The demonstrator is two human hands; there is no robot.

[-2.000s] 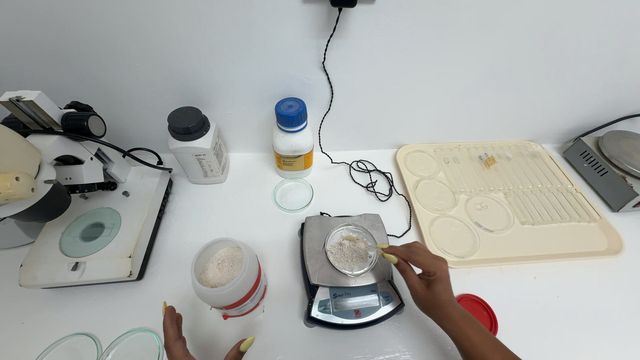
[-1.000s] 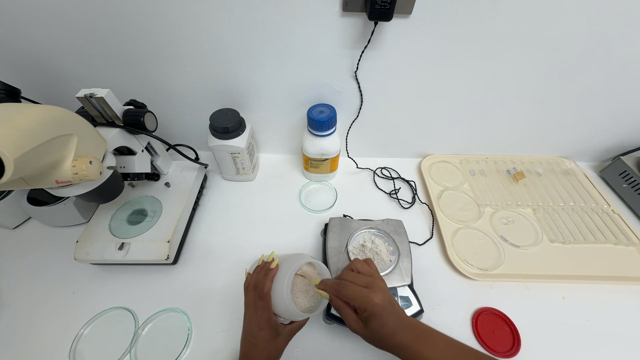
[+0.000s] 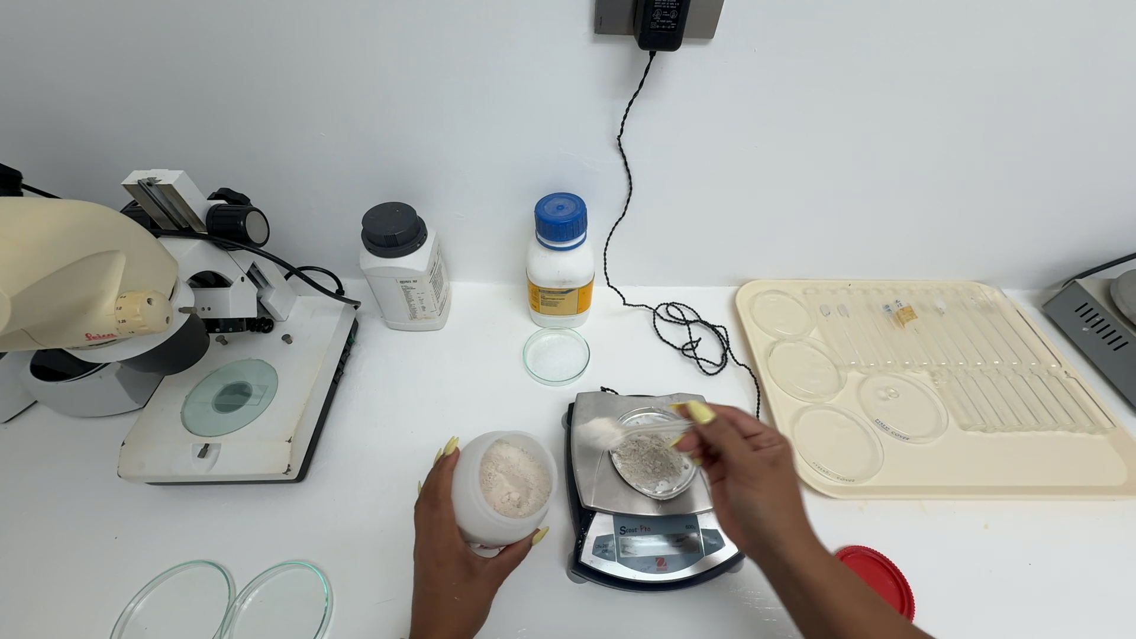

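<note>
My left hand (image 3: 457,541) grips a white plastic jar (image 3: 504,528), tilted so that the pale powder (image 3: 515,479) inside shows. Between the fingers of my right hand (image 3: 745,470) is a clear spoon (image 3: 643,429), its end heaped with whitish powder and held over the left part of the scale. Beneath it, a glass petri dish (image 3: 657,488) with greyish powder rests on the steel pan of the digital scale (image 3: 595,484). The reading on the scale's display cannot be made out.
A stereo microscope (image 3: 151,444) stands left. Behind are a black-capped bottle (image 3: 404,293), a blue-capped bottle (image 3: 561,266) and a small glass dish (image 3: 556,357). Glass dishes (image 3: 280,603) lie front left, a red lid (image 3: 874,581) front right. A cream tray (image 3: 994,466) holds dishes and tubes; a black cord (image 3: 688,333) lies beside it.
My left hand, empty at first, has taken hold of the jar. My right hand moved from beside the petri dish to the jar, and is now back over the scale with powder on the spoon.
</note>
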